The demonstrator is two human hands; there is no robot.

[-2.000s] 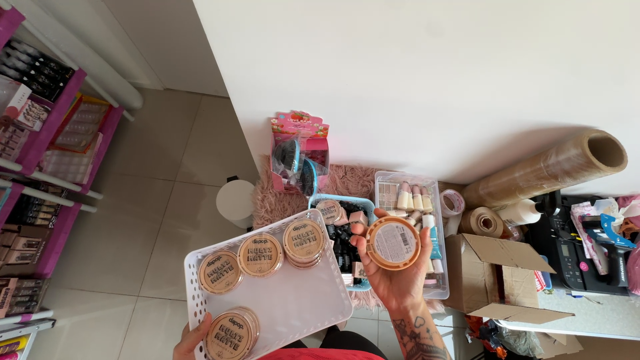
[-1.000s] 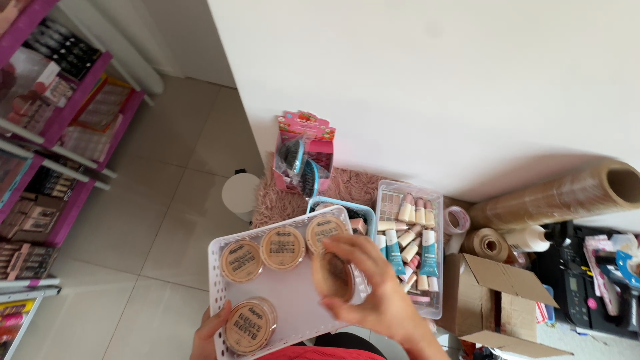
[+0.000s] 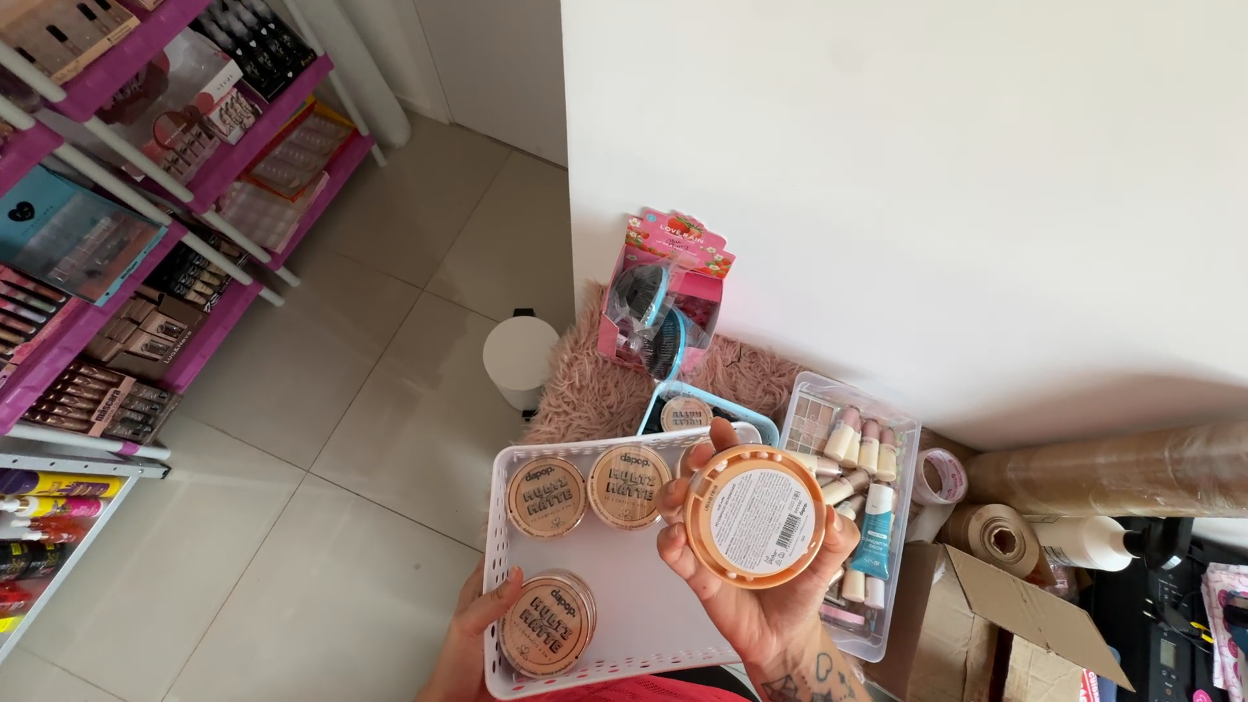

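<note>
My left hand [image 3: 478, 624] grips the left end of a white perforated plastic basket [image 3: 609, 673], its thumb by a stack of round powder compacts [image 3: 547, 624] at the near left corner. Two more compacts [image 3: 547, 497] [image 3: 629, 487] lie along the far side; anything farther right there is hidden behind my right hand. My right hand [image 3: 751, 595] holds a round compact [image 3: 756, 517] above the basket's right end, its orange underside and white barcoded label facing me. Past the basket, a light blue bin [image 3: 749, 414] holds another round compact [image 3: 685, 414] among dark items.
A clear bin [image 3: 907, 439] of cosmetic bottles and tubes stands at right, beside an open cardboard box [image 3: 1033, 595] and wrap rolls [image 3: 1121, 468]. A pink box with hairbrushes [image 3: 673, 292] rests on pink fur [image 3: 585, 390]. Purple shelves [image 3: 224, 156] line the left; a white bin [image 3: 520, 361] stands on the floor.
My right hand has brought the compact up from over the basket, and its labelled underside now faces me. My left hand still holds the basket.
</note>
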